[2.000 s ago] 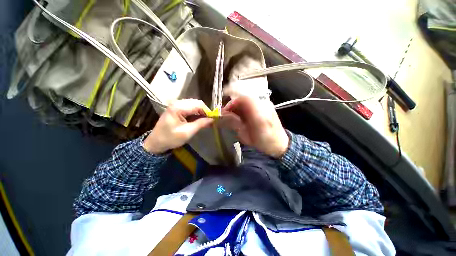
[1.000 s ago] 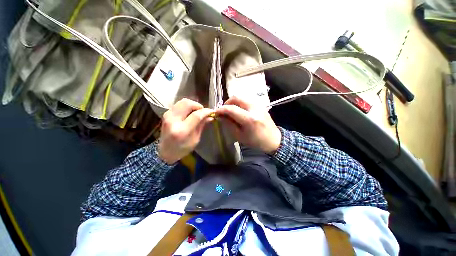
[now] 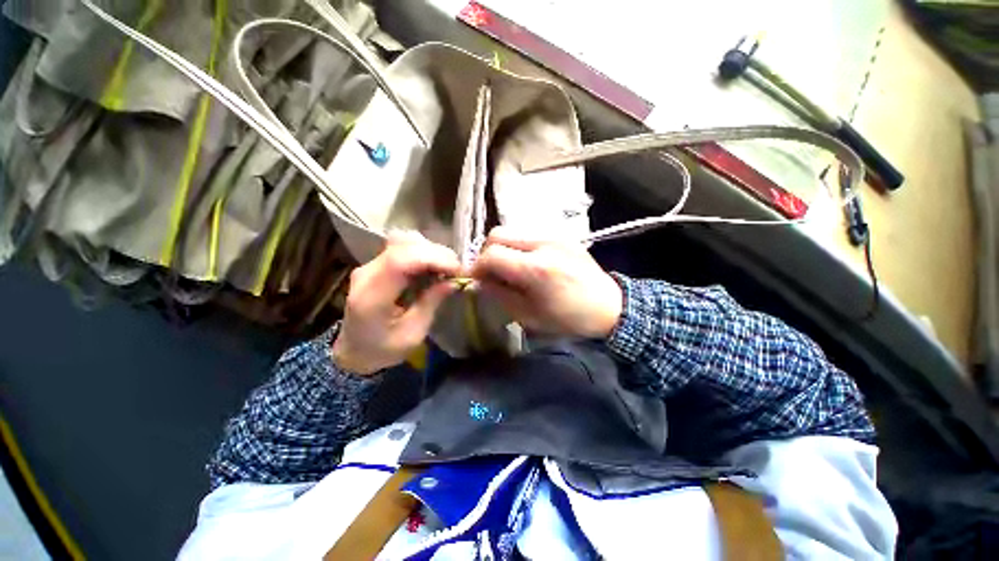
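An open beige-grey tote bag [image 3: 537,208] stands over my lap with its opening facing up. An upright divider [image 3: 474,164] runs through the middle of the opening. Long thin handles loop out to both sides. My left hand [image 3: 389,296] and my right hand [image 3: 548,283] pinch the bag's near top edge at the side seam, fingertips close together. A small yellow trim end [image 3: 464,283] shows between the fingertips, mostly hidden by them. Yellow piping [image 3: 472,320] runs down the seam below. A small bluish spot [image 3: 378,153] shows on the left panel.
A pile of beige-grey bags with yellow lines [image 3: 142,164] is heaped at left. On the worktable [image 3: 931,208] at right lie a hammer [image 3: 811,110], a thin dark tool [image 3: 856,219] on a cord, and red strips [image 3: 559,60] along the edge. The right handle overhangs the table.
My hands have moved slightly down in the picture, still pinching the trim end, and less yellow shows than at first. The view has shifted slightly.
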